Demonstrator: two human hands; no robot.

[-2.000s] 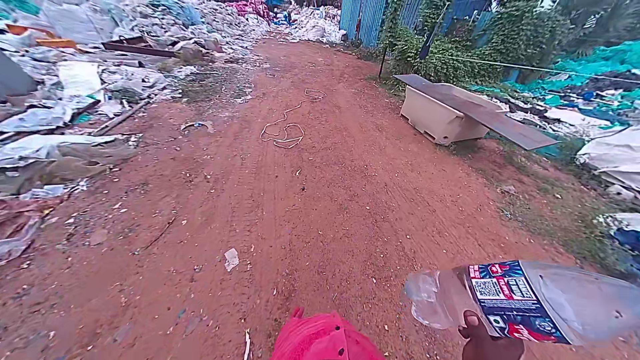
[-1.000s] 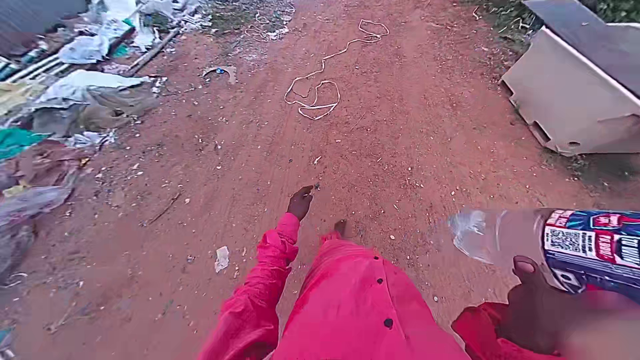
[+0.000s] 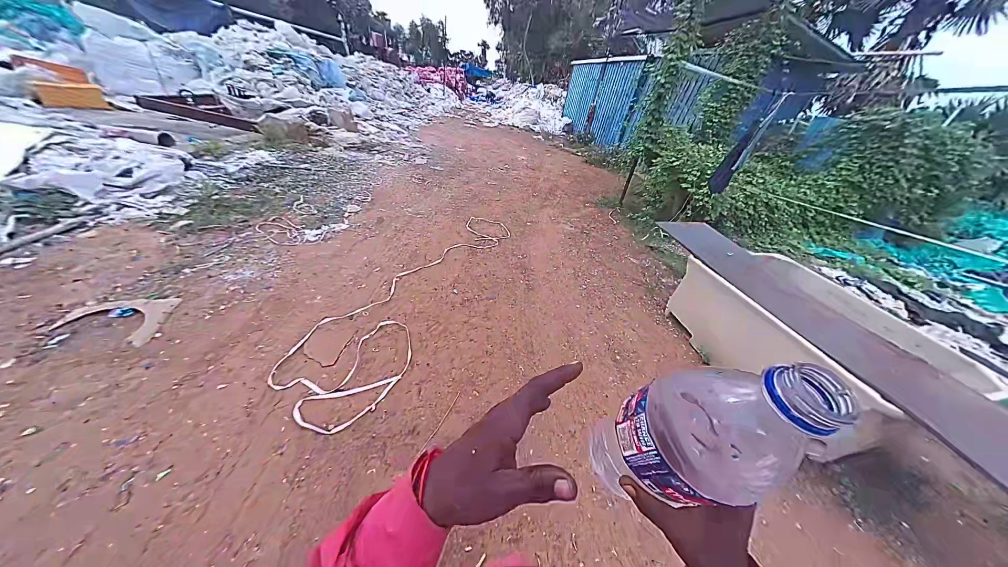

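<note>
A clear plastic bottle (image 3: 728,429) with a printed label and a blue ring at its uncapped neck is held in my right hand (image 3: 697,520), its mouth pointing up and to the right. Only the thumb and part of that hand show below the bottle. Just left of the bottle is my left hand (image 3: 504,457), with thumb and fingers spread and nothing in it. A pink sleeve (image 3: 394,528) covers the left arm.
A dirt path (image 3: 520,299) runs ahead, with a loose white strap (image 3: 394,382) lying on it. At right, a dark board (image 3: 835,331) lies across a beige tub (image 3: 740,315). Plastic waste (image 3: 268,71) is heaped at left. A blue metal fence (image 3: 606,98) stands beyond.
My left hand has come up from low beside the body to near the bottle. The bottle has turned so that its open neck now shows. The view has tilted up.
</note>
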